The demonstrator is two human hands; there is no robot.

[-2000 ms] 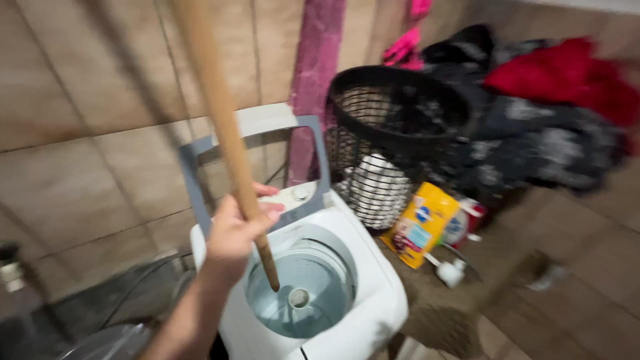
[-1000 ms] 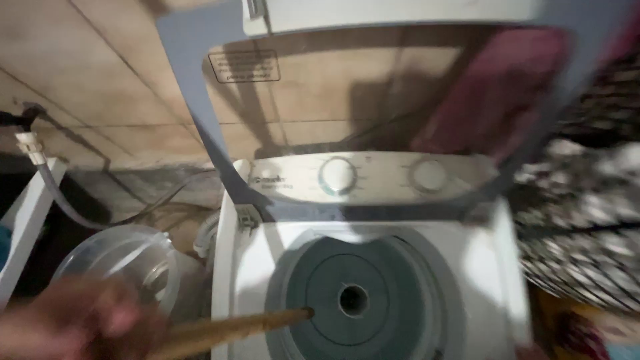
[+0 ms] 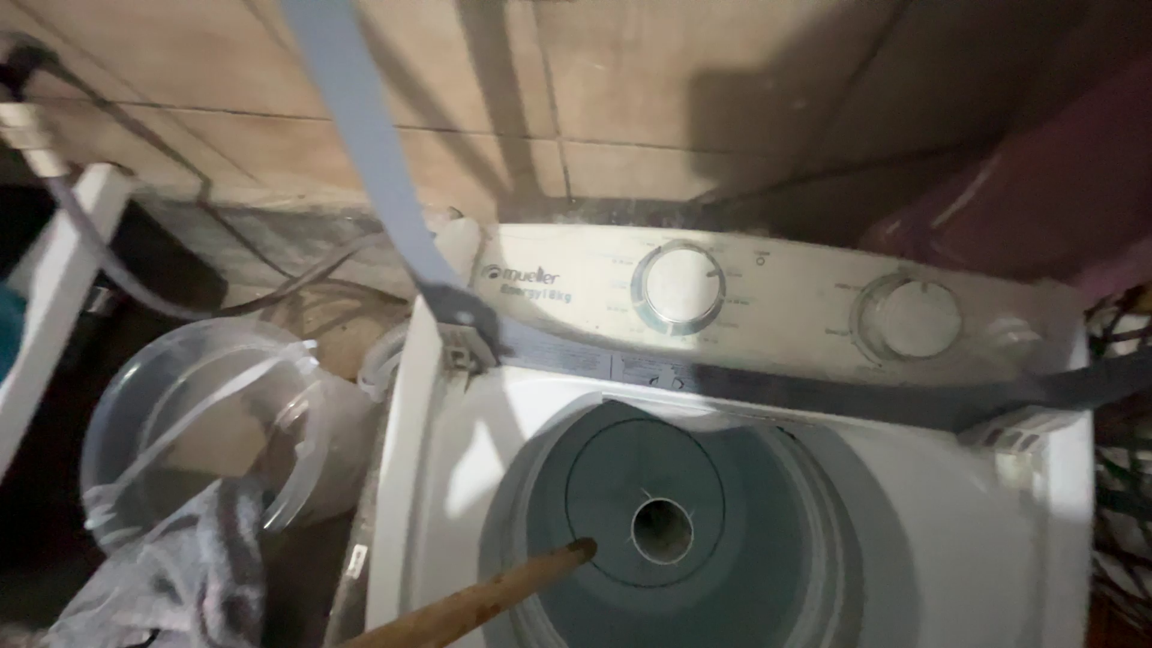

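A white Mueller top-loading washing machine [image 3: 981, 504] stands with its grey-framed lid [image 3: 360, 117] raised. Its control panel [image 3: 585, 315] carries a left knob [image 3: 683, 283] and a right knob [image 3: 911, 318]. A wooden stick [image 3: 486, 601] enters from the bottom edge, and its dark, rounded tip is over the grey-green tub [image 3: 756, 549], just left of the round central opening [image 3: 662, 531]. Whether the tip touches anything inside cannot be told. Neither of my hands is in the picture, so what holds the stick is hidden below the frame.
Left of the machine sit a clear plastic bucket [image 3: 310, 468] and a grey cloth [image 3: 193, 576]. A hose [image 3: 99, 247] runs from a fitting along the tiled wall [image 3: 270, 144]. A white frame piece [image 3: 54, 315] is at far left, a dark openwork basket [image 3: 1120, 504] at far right.
The hand seen holding the stick in both earlier frames is out of view now. The stick's tip remains over the tub. The view has come closer to the control panel.
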